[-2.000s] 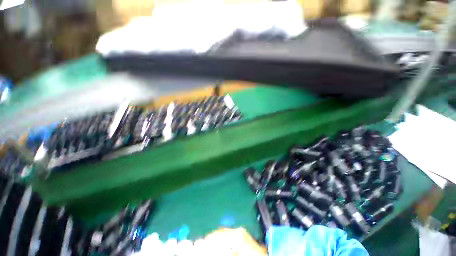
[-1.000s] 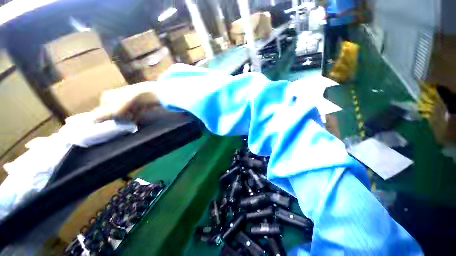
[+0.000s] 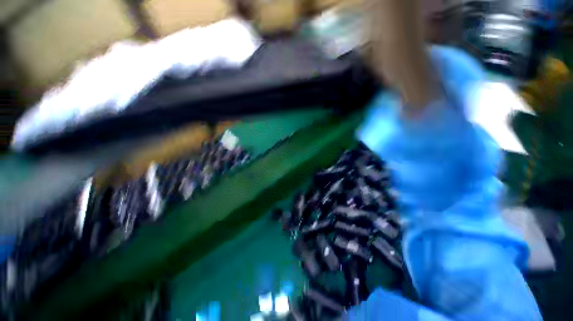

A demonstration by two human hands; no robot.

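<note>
A loose heap of black cylinders (image 3: pixel 352 226) lies on the green bench in front of me. My right arm in a light-blue sleeve is raised over the heap's right side. My right hand (image 3: pixel 403 50) is blurred and cut off by the top edge, so its fingers and anything in it are hidden. My left hand is not seen; a piece of blue cloth shows at the bottom edge. Small white pieces (image 3: pixel 274 303) and pale-blue pieces (image 3: pixel 208 311) lie at the bottom edge. White pouches (image 3: pixel 144 69) lie piled on a black tray (image 3: pixel 251 97) on the shelf.
Rows of black units (image 3: pixel 125 200) stand at left behind the green raised edge (image 3: pixel 207 216). Brown cartons (image 3: pixel 69 41) are at the upper left. White sheets (image 3: pixel 499 113) lie beyond my sleeve, with a yellow object (image 3: pixel 550 81) at the far right.
My right hand has moved from the white pile on the tray up and right, out past the top edge. The view has turned left, and the bench's small white and pale-blue pieces show again.
</note>
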